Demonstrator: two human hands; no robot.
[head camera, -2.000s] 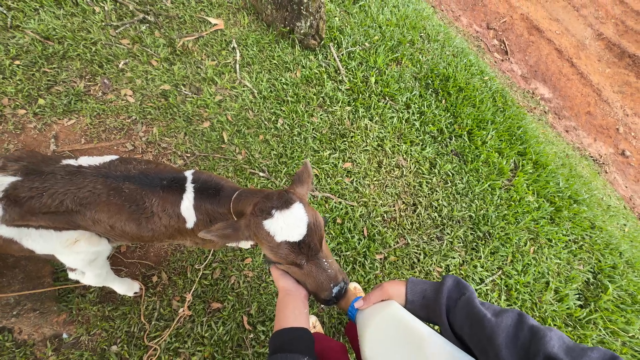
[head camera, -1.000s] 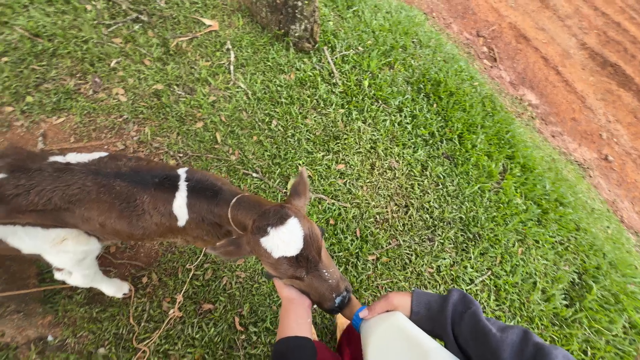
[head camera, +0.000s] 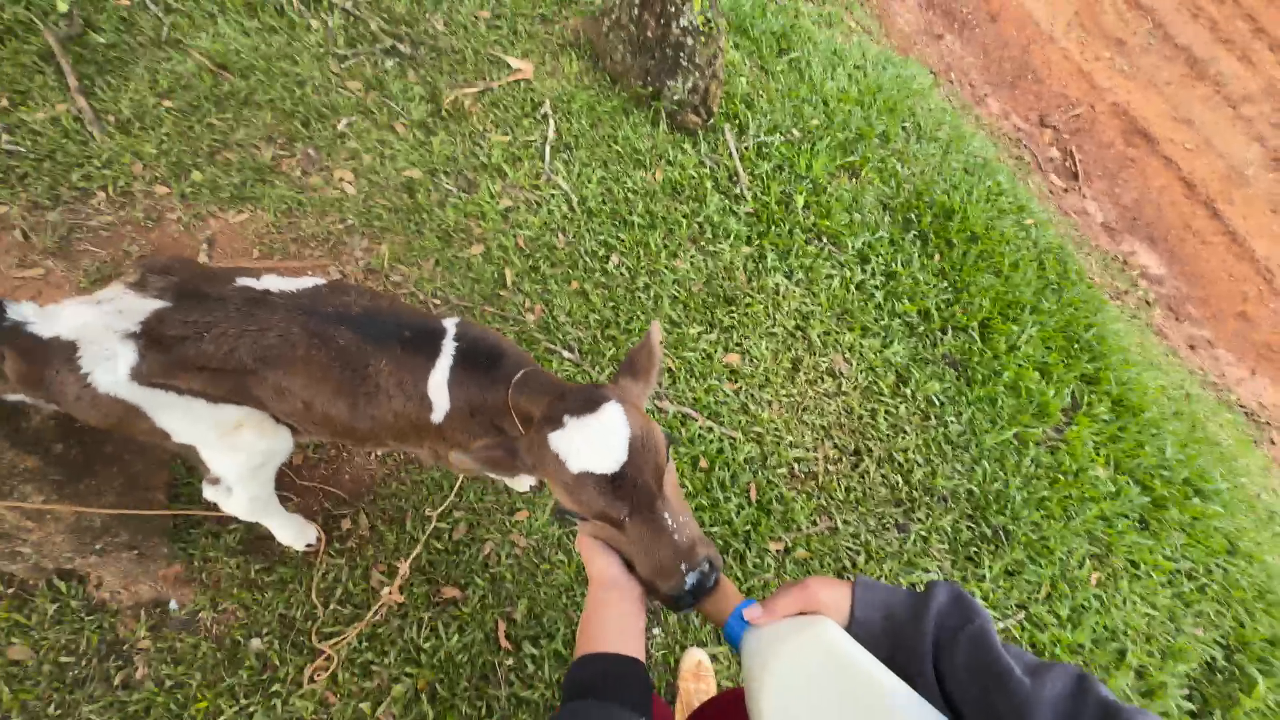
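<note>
A brown and white calf stands at left with its head stretched toward me. Its muzzle is on the brown teat of a whitish feeding bottle with a blue collar. My right hand grips the bottle near this collar; the bottle hides some of the fingers. Under the calf's jaw rests my left hand, its fingers mostly hidden behind the head. A thin cord circles the calf's neck.
A loose rope lies on the grass below the calf, and another stretch runs off left. A tree trunk stands at the top. Red bare soil borders the grass at upper right. My shoe shows at the bottom.
The view has shifted, showing more of the calf's body at left. The calf's muzzle stays at the teat, and both hands keep their places on jaw and bottle.
</note>
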